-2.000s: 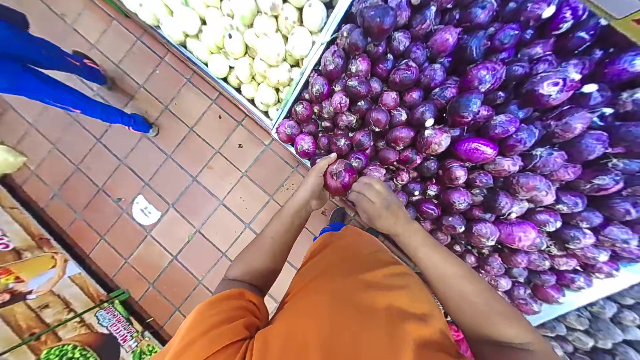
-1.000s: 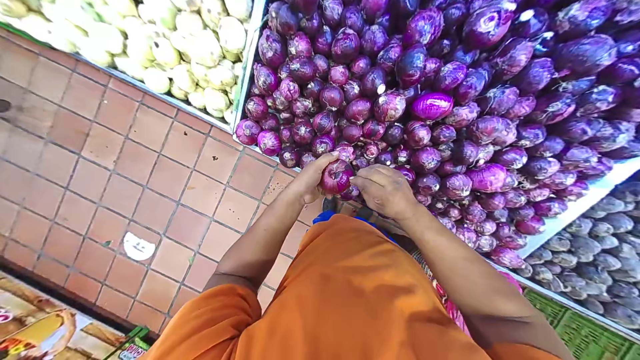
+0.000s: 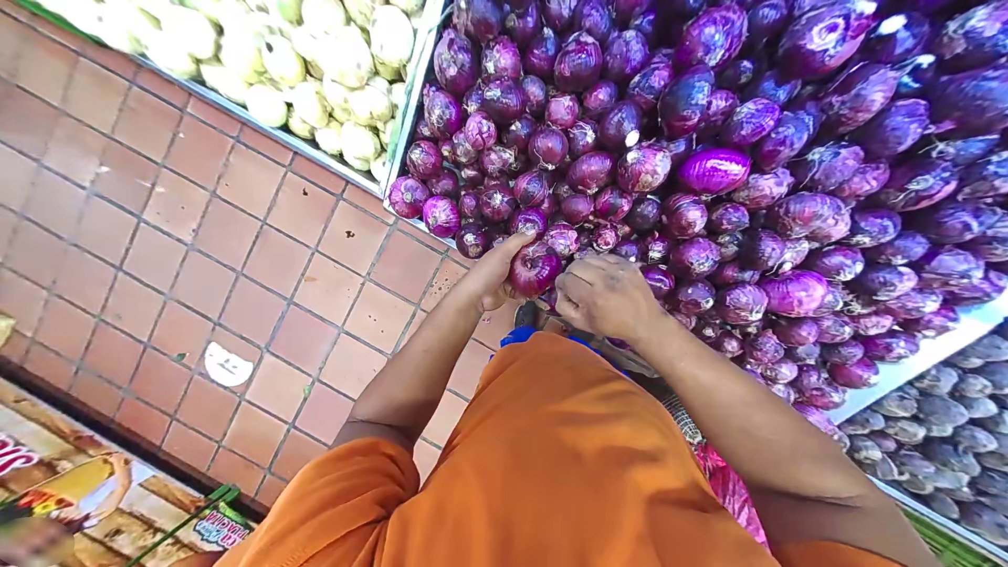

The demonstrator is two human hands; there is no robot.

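My left hand (image 3: 498, 272) grips a red onion (image 3: 535, 268) from its left side, at the near edge of a big heap of red onions (image 3: 591, 169). Close to that onion's right side is my right hand (image 3: 606, 295), its fingers curled in; what lies inside them is hidden, and whether they touch the onion is unclear. Purple skin shows just below the right fingers. One brighter, peeled-looking onion (image 3: 714, 171) lies in the heap, right of both hands.
Pale round produce (image 3: 346, 79) fills a bin at the upper left, with a white divider (image 3: 409, 102) beside the onions. Dark roundish produce (image 3: 937, 425) lies at the lower right. A printed display panel (image 3: 94, 488) stands lower left on the tiled floor (image 3: 260, 307), near a white sticker (image 3: 227, 365).
A person's blue-clad legs, seen at the upper left two seconds ago, are out of view. The view has shifted. My left hand still holds the onion, with my right hand close beside it.
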